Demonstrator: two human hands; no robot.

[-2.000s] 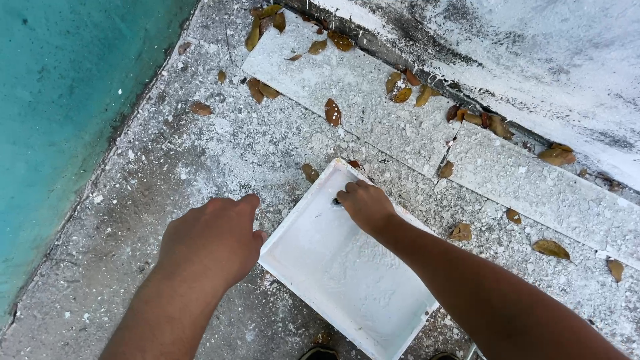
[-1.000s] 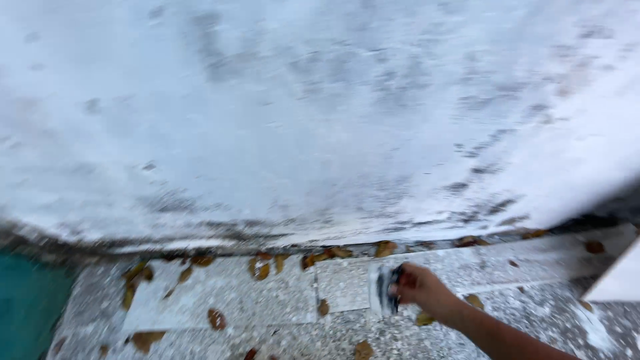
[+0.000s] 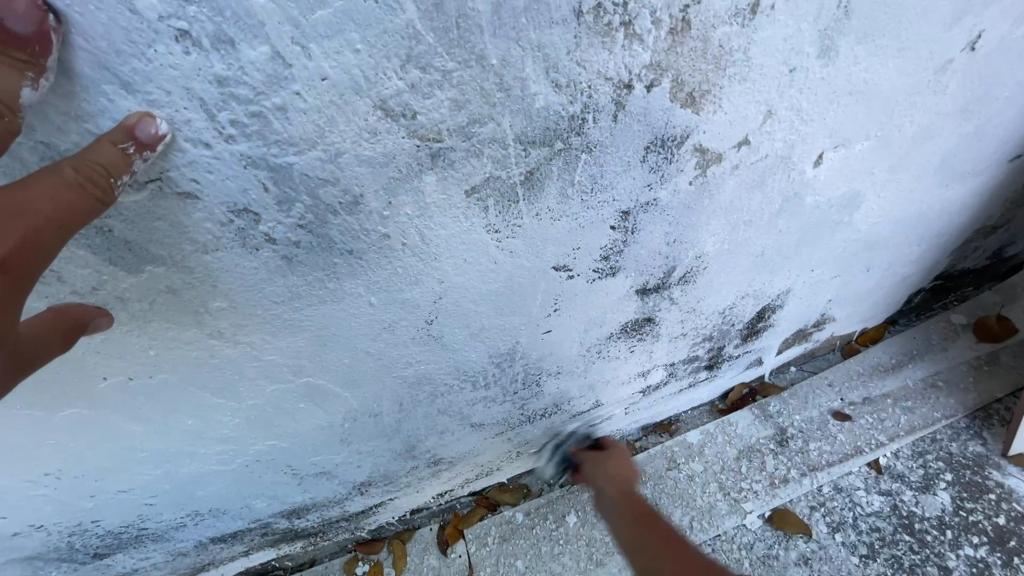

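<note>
My right hand (image 3: pixel 606 470), low and right of centre, grips a small dark-handled tool with a whitish, blurred head (image 3: pixel 564 454); it looks like a paintbrush, but the blur hides its exact kind. Its head is at the foot of a rough white-painted wall (image 3: pixel 448 264) marked by dark stains and bare patches. On the left, my left hand (image 3: pixel 56 208) has its fingers spread against or very close to the wall, holding nothing. White paint coats some of its fingertips.
Dry brown leaves (image 3: pixel 472 516) lie along the wall's base. A pale ledge (image 3: pixel 768 428) with flaking chips runs beside it. Paint flecks cover the grey ground (image 3: pixel 912 496) at the lower right, where a white edge (image 3: pixel 1016 432) shows at the frame's side.
The view has swung from the white paint tray and ground to the wall. My right hand has moved from the tray to the wall's base; my left hand is now up by the wall.
</note>
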